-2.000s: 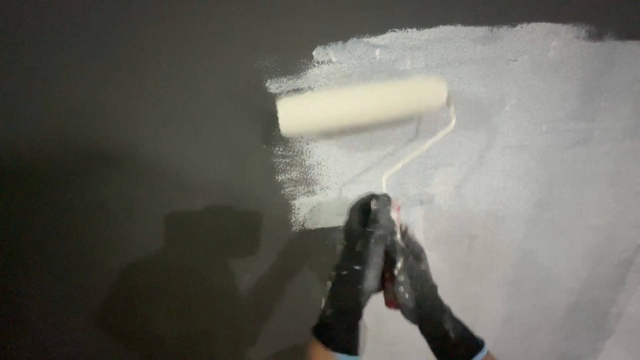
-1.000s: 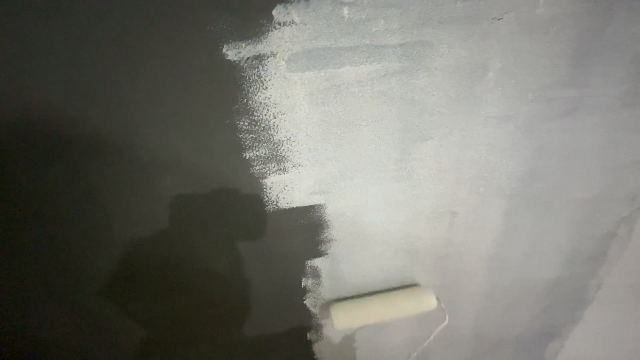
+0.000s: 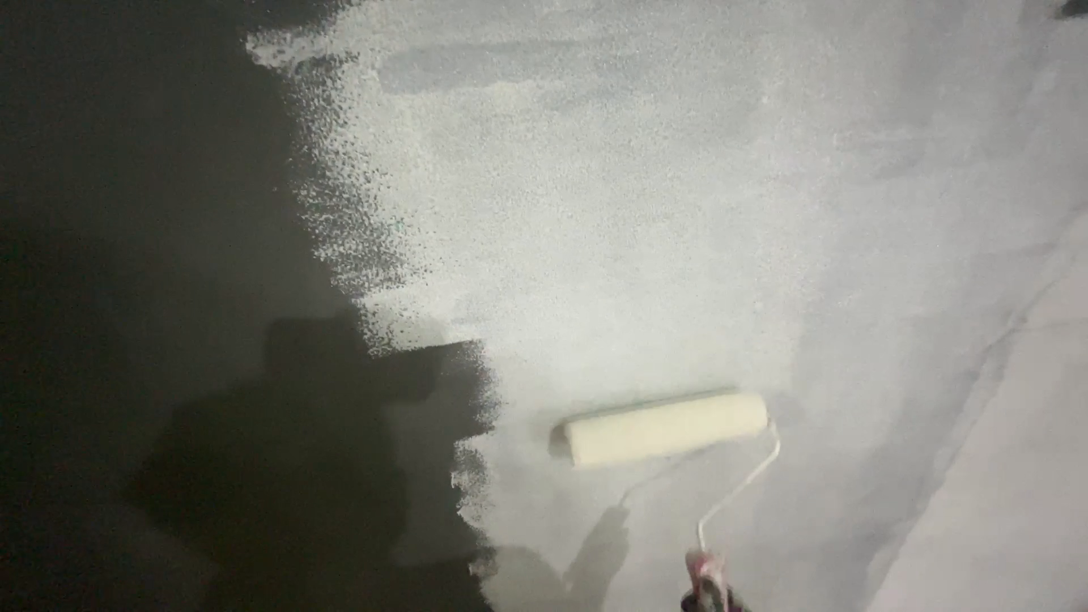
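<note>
A paint roller with a cream sleeve (image 3: 667,429) lies against the light grey painted part of the wall (image 3: 612,212), right of its ragged edge with the dark grey part (image 3: 127,127). Its thin wire frame (image 3: 739,489) bends down to a reddish handle (image 3: 704,565). At the bottom edge of the view, a small part of a dark-gloved hand (image 3: 712,597) is closed around this handle. Whether it is my left or my right hand cannot be told; the rest of it and the other hand are hidden or out of view.
A person's shadow (image 3: 289,459) falls over the lower left of the wall, and a shadow of the roller and a hand lies left of the handle. A slanting line borders a paler area (image 3: 1011,484) at the lower right. A small dark thing (image 3: 1074,8) shows at the top right corner.
Two seconds ago both gloved hands held the roller at the left edge of the light paint. The roller is now lower on the wall, farther from that edge, and more light paint covers the dark surface.
</note>
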